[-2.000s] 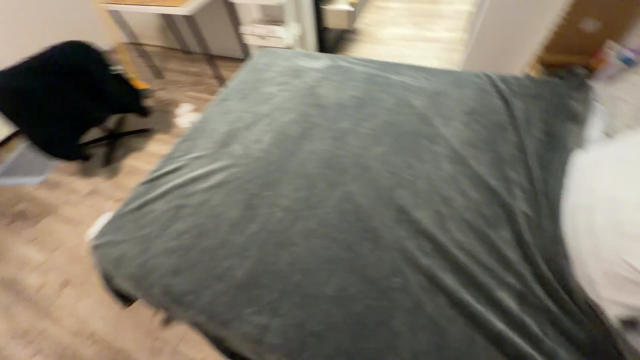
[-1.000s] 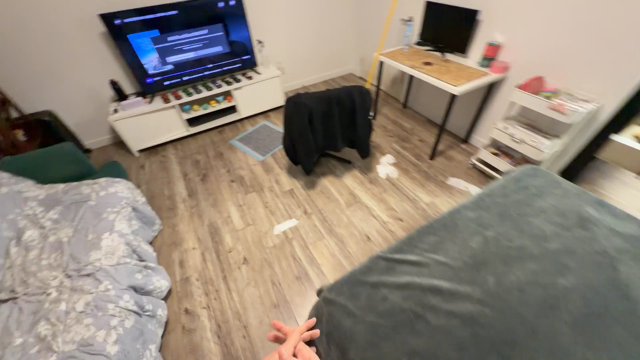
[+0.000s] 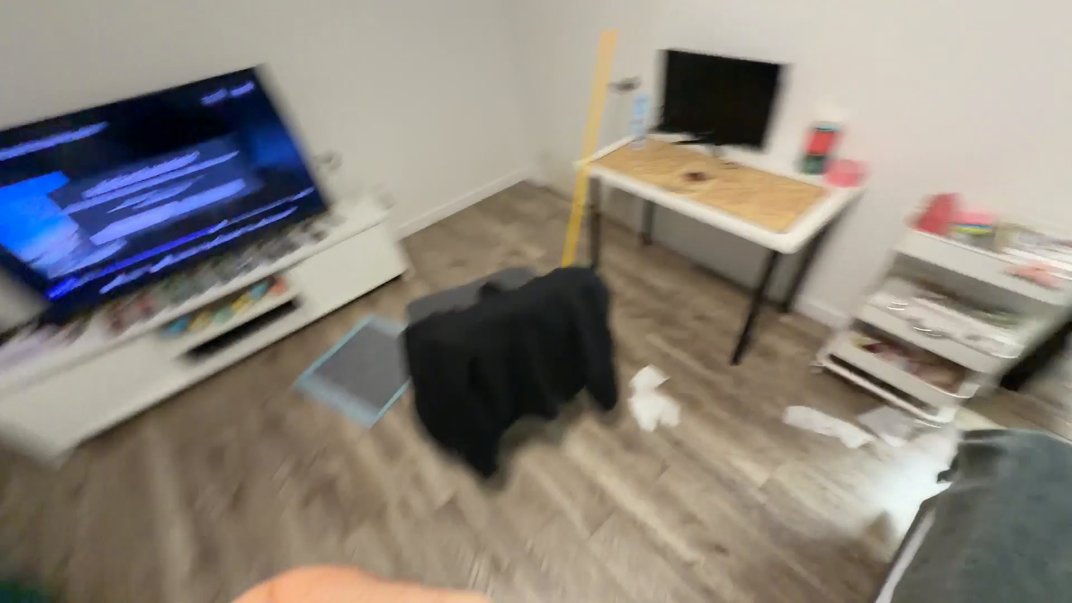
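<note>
At the bottom edge of the head view, left of centre, a blurred strip of bare skin shows, most likely my left hand (image 3: pixel 360 584). Its fingers and anything in it are out of frame or too blurred to tell. My right hand is not in view. Beyond that strip, a chair draped with black cloth (image 3: pixel 511 360) stands on the wood-look floor. Crumpled white paper or cloth (image 3: pixel 653 402) lies to the right of the chair. Further right are more flat white pieces (image 3: pixel 827 425), near the foot of a white cart.
A grey blanket (image 3: pixel 997 519) covers furniture at the lower right. The white three-tier cart (image 3: pixel 946 310) and a desk (image 3: pixel 712 188) with a monitor (image 3: pixel 720 96) stand by the wall. A yellow pole (image 3: pixel 593 126) leans there. Left are a television (image 3: pixel 159 180), low cabinet (image 3: pixel 352 251) and blue-edged pad (image 3: pixel 356 368).
The view has swung from the grey-covered furniture to the room, and is now closer to the draped chair. The spread fingers seen a second ago by the blanket's corner no longer show.
</note>
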